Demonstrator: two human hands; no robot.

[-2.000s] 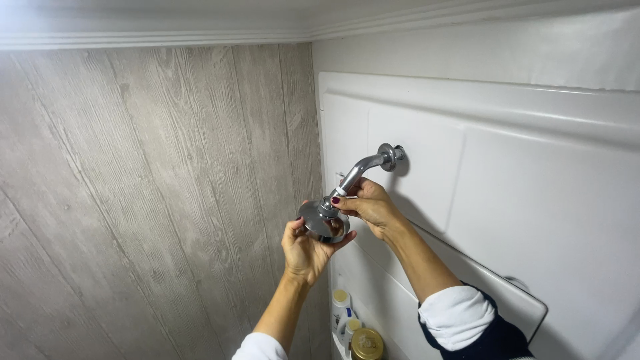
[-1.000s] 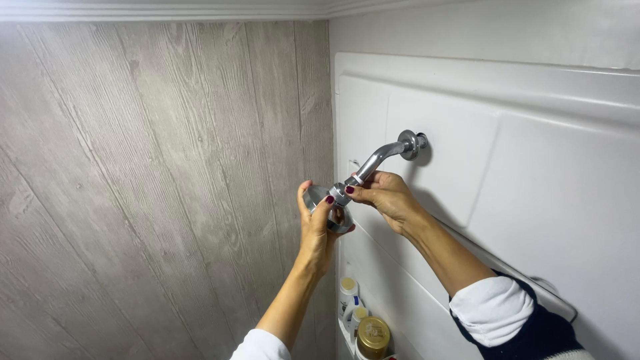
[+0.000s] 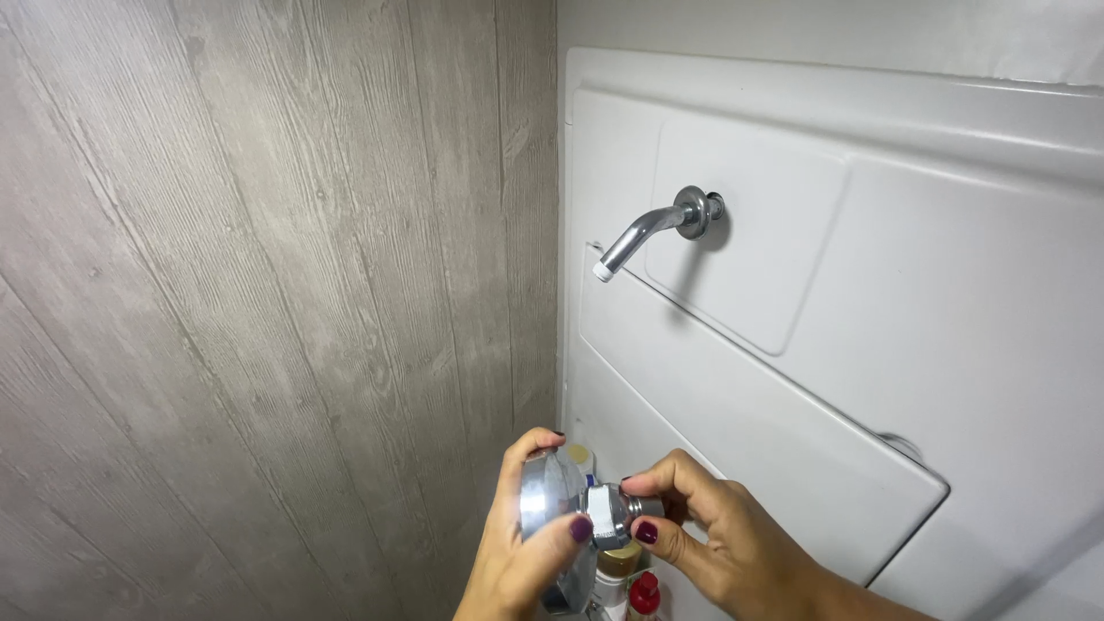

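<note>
A chrome shower head (image 3: 559, 500) is off the wall pipe, low in the view. My left hand (image 3: 517, 543) holds it by its round body, the thumb near the collar. My right hand (image 3: 711, 530) pinches the short chrome connector (image 3: 647, 506) at its neck between thumb and forefinger. A faceted chrome nut (image 3: 609, 516) lies between my two hands. Above them the bent chrome shower arm (image 3: 642, 231) juts from the wall through a round flange (image 3: 693, 212); white tape or a white ring (image 3: 603, 272) covers its end, and nothing is attached there.
Below and behind my hands are several bottles, among them one with a red cap (image 3: 643, 586) and one with a gold lid (image 3: 619, 561). A wood-look wall (image 3: 285, 285) rises at left, and a white moulded panel (image 3: 931, 302) with a raised ledge at right.
The shower head was at the end of the shower arm in both earlier frames; now it is apart from it, and both hands have moved down with it.
</note>
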